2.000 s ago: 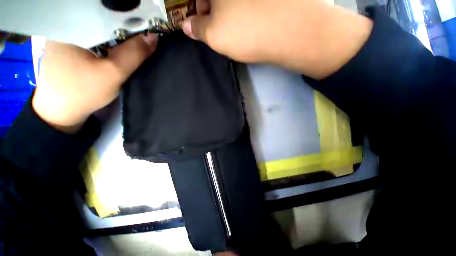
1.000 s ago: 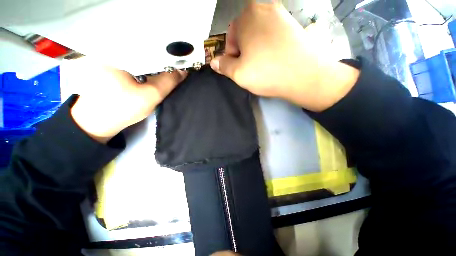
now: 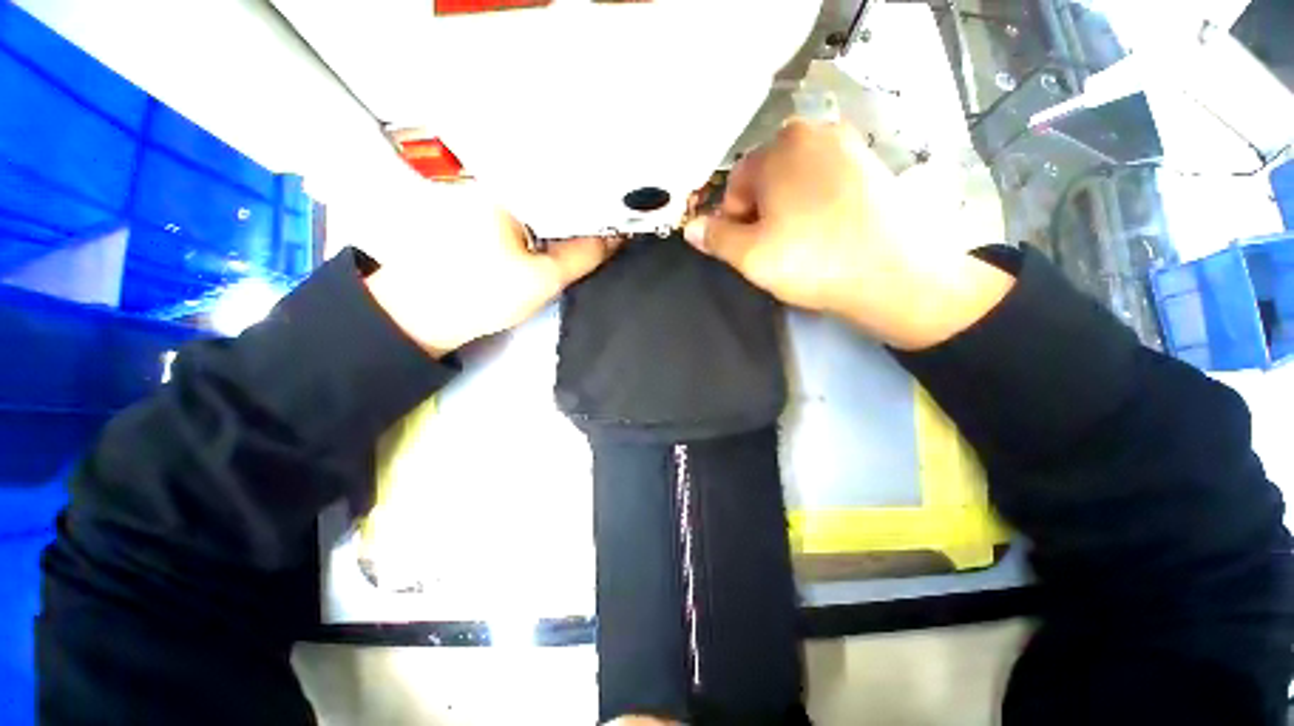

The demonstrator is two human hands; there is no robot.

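Note:
A black strap panel [image 3: 632, 539] with a silvery zipper [image 3: 687, 553] down its middle runs from the bottom edge up the work plate [image 3: 859, 426]. Its wider black pouch end [image 3: 670, 341] lies under the front of the white sewing head [image 3: 568, 99]. My left hand [image 3: 476, 270] is at the pouch's upper left corner, its fingertips partly hidden by the head. My right hand [image 3: 837, 234] pinches the pouch's upper right edge beside the small brass clamp parts. The needle area is hidden.
Yellow tape [image 3: 894, 531] edges the plate. Large blue totes [image 3: 85, 213] stand at the left. Small blue bins [image 3: 1232, 301] are at the far right. A dark bar crosses the table's front edge. A bit of skin shows at the bottom edge on the panel.
The camera view has shifted, so the machine head, hands and panel appear lower and further right. Both hands keep their places at the pouch's upper edge.

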